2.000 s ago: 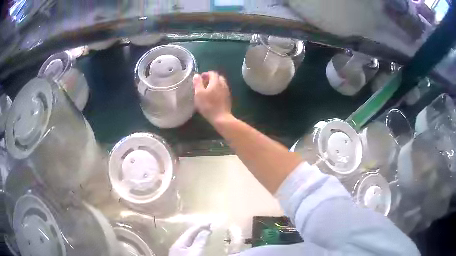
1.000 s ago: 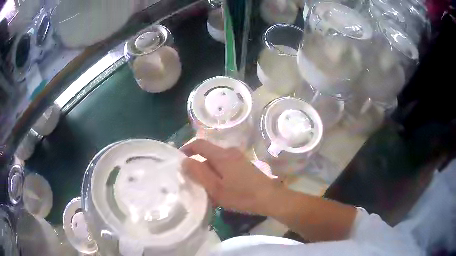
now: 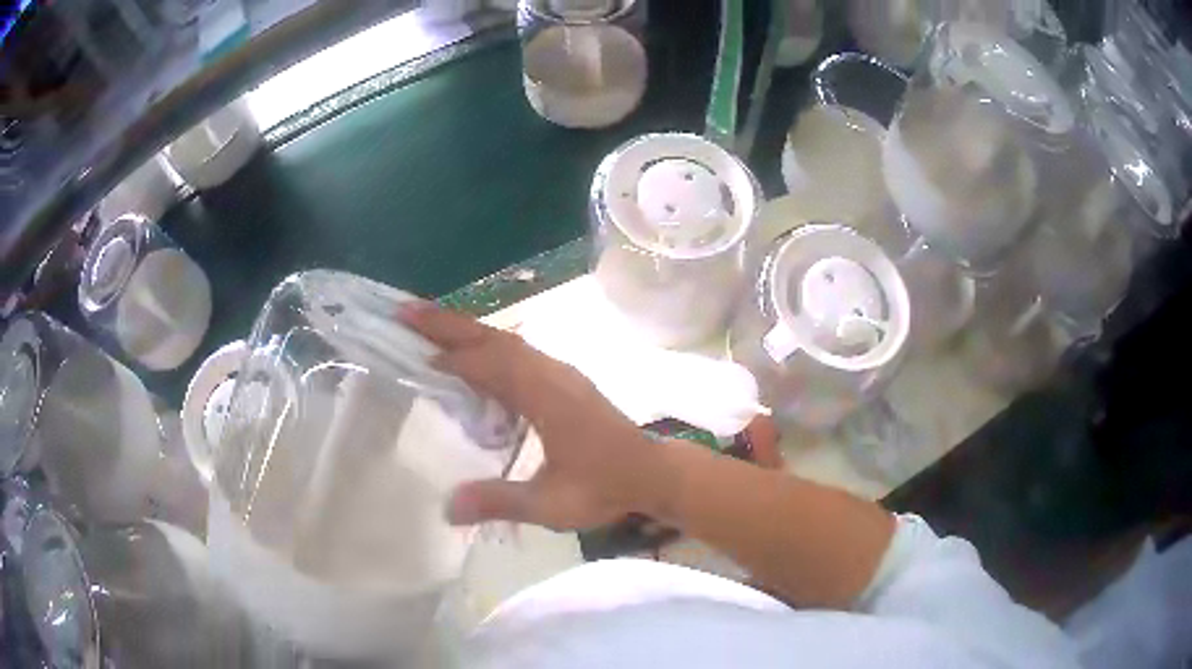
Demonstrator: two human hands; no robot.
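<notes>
A large clear-and-white vessel (image 3: pixel 347 503) lies tilted in front of me, its capped end up and turned right. My bare right hand (image 3: pixel 451 412) holds this end, fingers over the clear rim and thumb below. A narrow white column shows through the clear wall. My left hand is not visible; whether it is behind the vessel cannot be told. A pale sleeve or coat part (image 3: pixel 628 601) crosses the bottom.
Two vessels with white discs up, one (image 3: pixel 673 196) beside another (image 3: pixel 837 294), stand right of centre. More crowd the right and left. Spaced vessels ride the dark green belt (image 3: pixel 379 196). A green guide bar (image 3: pixel 727 72) stands beyond. A shapeless white thing (image 3: pixel 699 392) lies behind my right forearm.
The view has swung right since the oldest frame. My right hand has taken hold of a vessel; its disc faced me a second ago, and now its side does.
</notes>
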